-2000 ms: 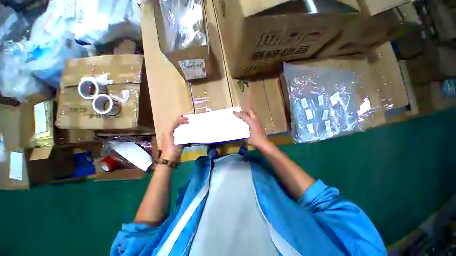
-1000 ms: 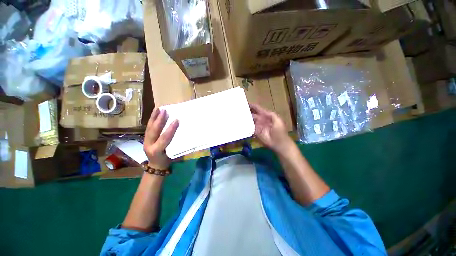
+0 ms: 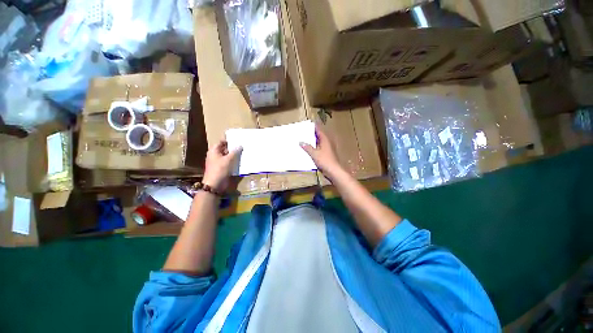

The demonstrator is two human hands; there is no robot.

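A flat white paper (image 3: 272, 149) is held level between my two bare hands, above the front edge of the cartons. My left hand (image 3: 220, 166) grips its left end with the thumb on top. My right hand (image 3: 321, 155) grips its right end, also with the thumb on top. No print can be made out on the bright surface. The fingers under the paper are hidden.
A narrow open carton of clear bags (image 3: 263, 94) stands beyond the paper. A large printed carton (image 3: 383, 62) is behind right. Small bagged parts (image 3: 426, 140) lie on cardboard at right. Tape rolls (image 3: 144, 138) sit on a carton (image 3: 101, 146) at left.
The paper was tilted and nearer a second ago; now it is level and looks smaller. My right hand, which was open at its edge, has closed on the right end.
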